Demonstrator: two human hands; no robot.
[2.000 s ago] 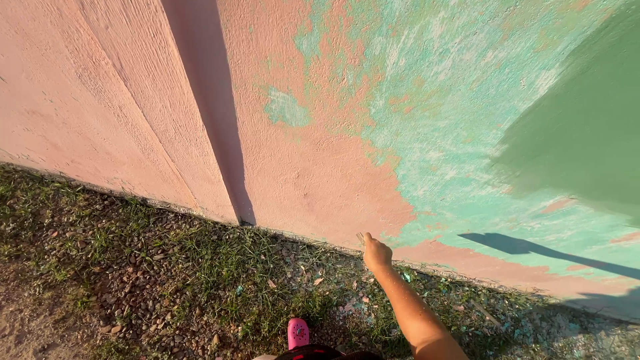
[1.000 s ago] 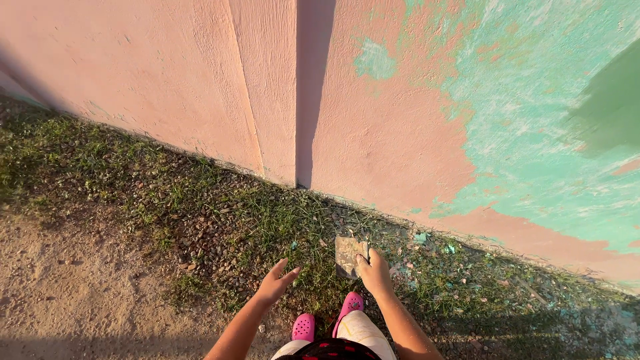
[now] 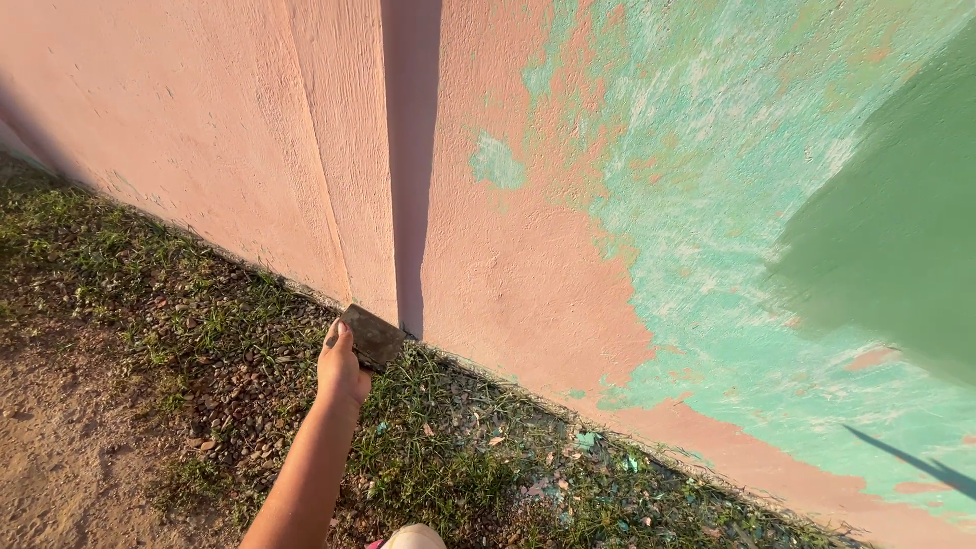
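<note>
My left hand holds a flat, dark rectangular scraper plate, with the thumb on its upper face and the other fingers partly hidden beneath it. The plate is at the foot of a painted wall, by the base of a pink raised pilaster; whether it touches the wall I cannot tell. Right of the pilaster, pink paint gives way to a patchy turquoise area with whitish scrape marks, then to a smooth dark green area. My right hand is out of view.
Grass and gravel run along the wall's foot. Turquoise and pink paint flakes lie in the grass to the right. Bare sandy soil is at lower left. A light-coloured trouser knee shows at the bottom edge. A thin shadow falls on the wall at right.
The plate was in my right hand one second ago and is now in my left, close to the wall's foot. My right hand has left the view.
</note>
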